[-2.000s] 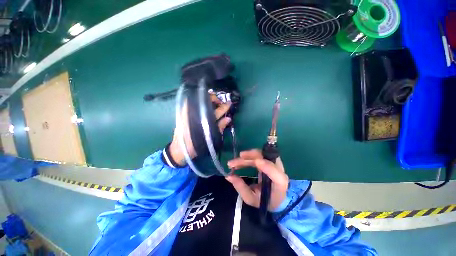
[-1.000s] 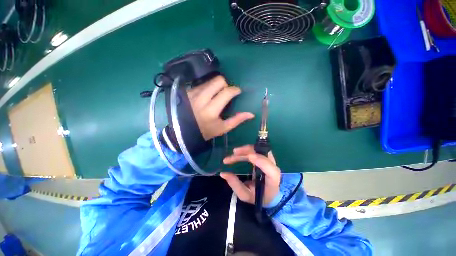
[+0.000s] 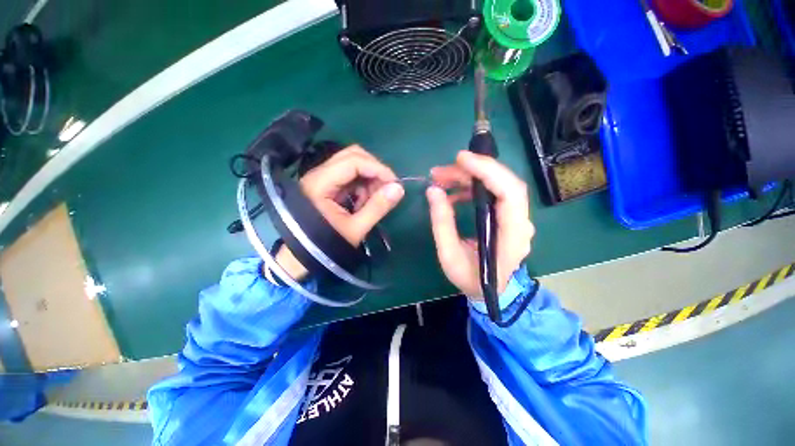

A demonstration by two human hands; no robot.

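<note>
The black headset (image 3: 288,138) with two pale curved rails lies around my left wrist, one ear cup beyond the hand. My left hand (image 3: 353,192) pinches one end of a very thin lead wire (image 3: 414,179) between thumb and index finger. My right hand (image 3: 484,222) has its thumb and index finger at the wire's other end. It also holds the black soldering iron (image 3: 485,200) upright, tip pointing away from me toward the green spool. The second ear cup is mostly hidden behind my left hand.
A fan with a wire grille (image 3: 414,59) and a green solder spool (image 3: 521,19) stand at the back. The iron stand (image 3: 539,113) with a yellowish sponge (image 3: 575,179) is right, beside a blue tray (image 3: 636,187) and a black ribbed box (image 3: 728,118). A tan board (image 3: 57,292) lies left.
My right hand has moved forward with the iron and met my left fingertips at the wire. My left hand has gone from spread fingers to a pinch. The camera view has shifted right.
</note>
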